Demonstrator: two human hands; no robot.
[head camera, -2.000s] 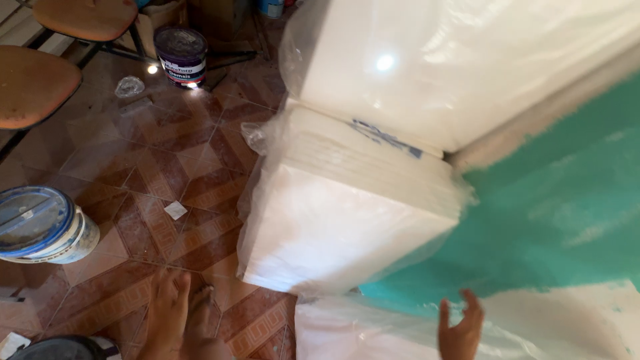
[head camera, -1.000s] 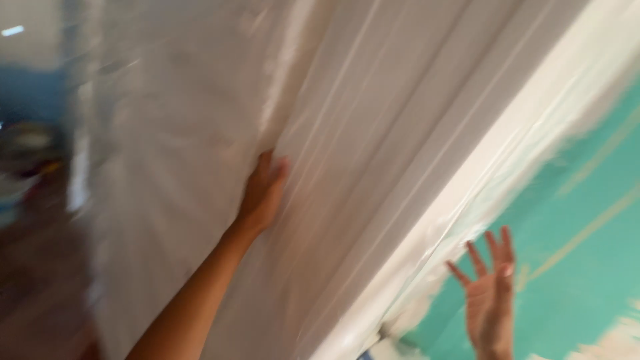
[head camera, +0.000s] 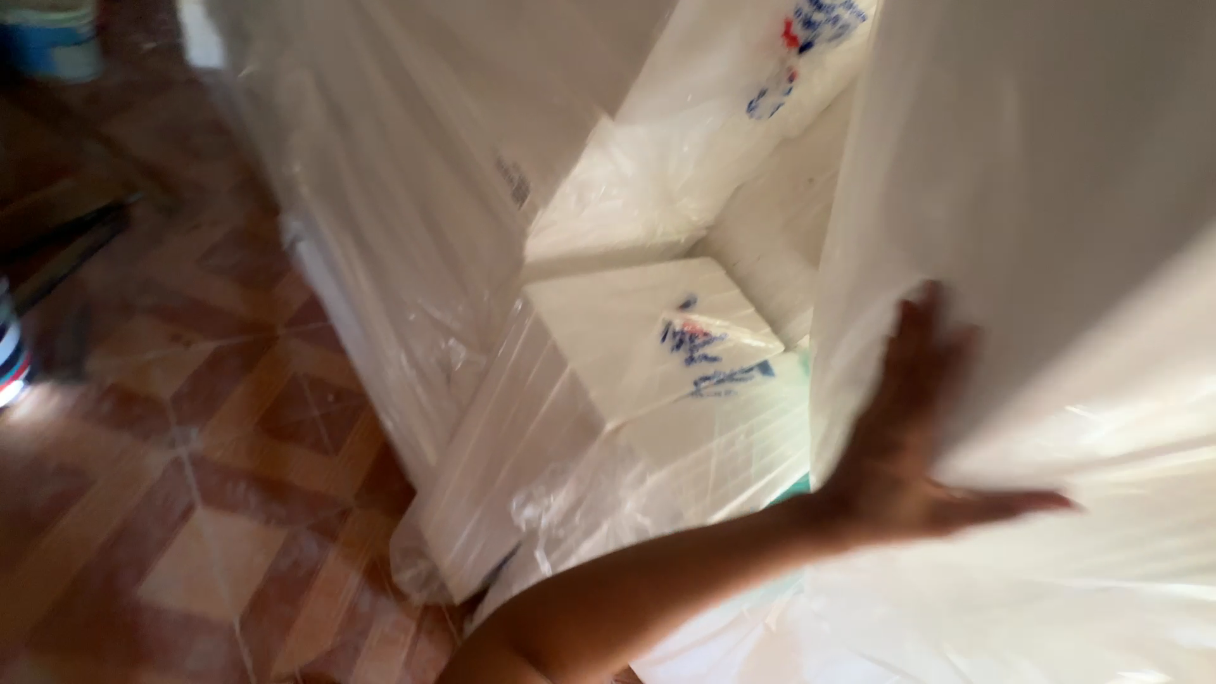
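My left hand (head camera: 907, 446) reaches in from the bottom centre, with its fingers apart and its thumb pointing right. It lies over a large white panel or pack in clear plastic (head camera: 1026, 237) on the right and appears to rest against it; contact is hard to tell through the blur. To its left stands a white block wrapped in clear plastic (head camera: 655, 342), with blue and red print. Another tall, plastic-covered white pack (head camera: 427, 142) rises at the upper left of that block. My right hand is out of view.
Patterned brown floor tiles (head camera: 218, 551) spread along the left. A blue and white bucket (head camera: 57, 43) stands at the top left, and part of a paint container (head camera: 9, 356) shows at the left edge. A dark, thin object (head camera: 71, 247) lies near it.
My left hand, against the wrapped surface a second ago, is now farther right with its fingers spread. My right hand, seen raised before the green wall earlier, has left the view, which has shifted.
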